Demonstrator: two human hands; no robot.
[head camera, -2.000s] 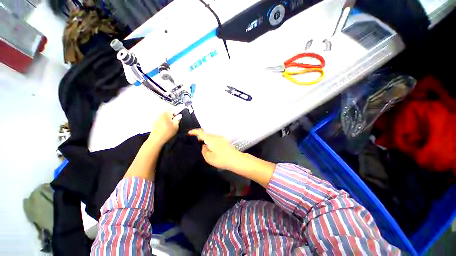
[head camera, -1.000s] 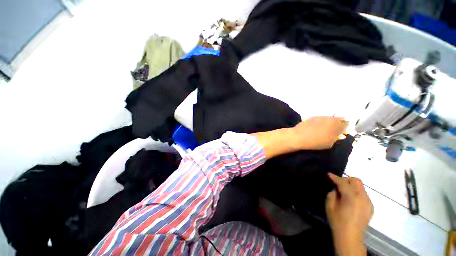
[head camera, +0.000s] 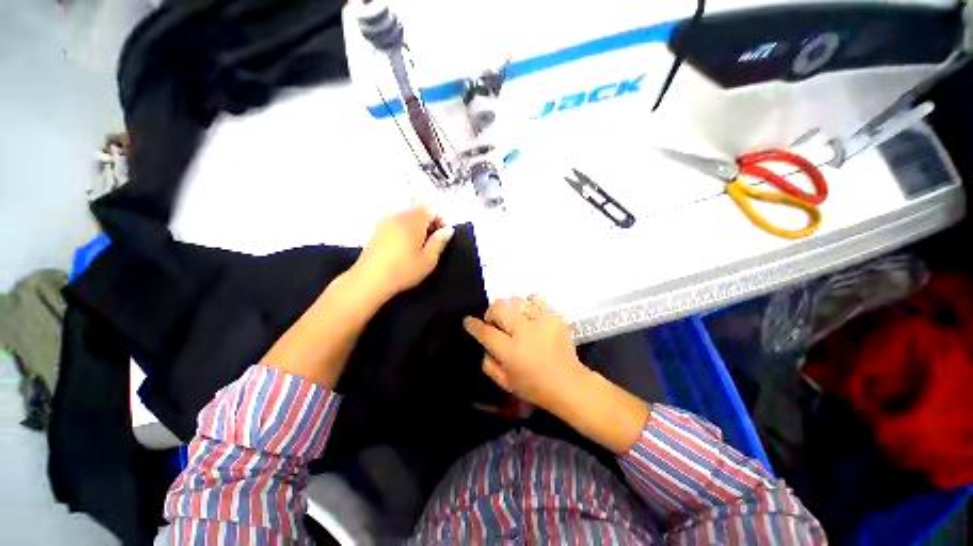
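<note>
The black garment piece (head camera: 416, 320) lies on the table front and over the lap, its straight edge running from near the presser foot toward me. My left hand (head camera: 403, 252) grips the cloth near its top corner, just in front of the presser foot (head camera: 453, 176). My right hand (head camera: 531, 347) lies at the cloth's right edge near the table's front, thumb and fingers on the fabric. The white sewing machine (head camera: 597, 64) with blue stripe and "JACK" lettering stands behind. Whether the cloth's corner is under the foot cannot be told.
Black thread snips (head camera: 600, 198) and scissors with red and yellow handles (head camera: 779, 192) lie right of the needle. A measuring scale (head camera: 662, 309) runs along the front edge. A blue crate (head camera: 720, 384) with red cloth is below right. Black cloth (head camera: 229, 48) is heaped back left.
The view has swung back right to the machine. Since the oldest frame, the cloth's edge shows straighter between the hands, and the right hand rests at that edge with fingers more spread.
</note>
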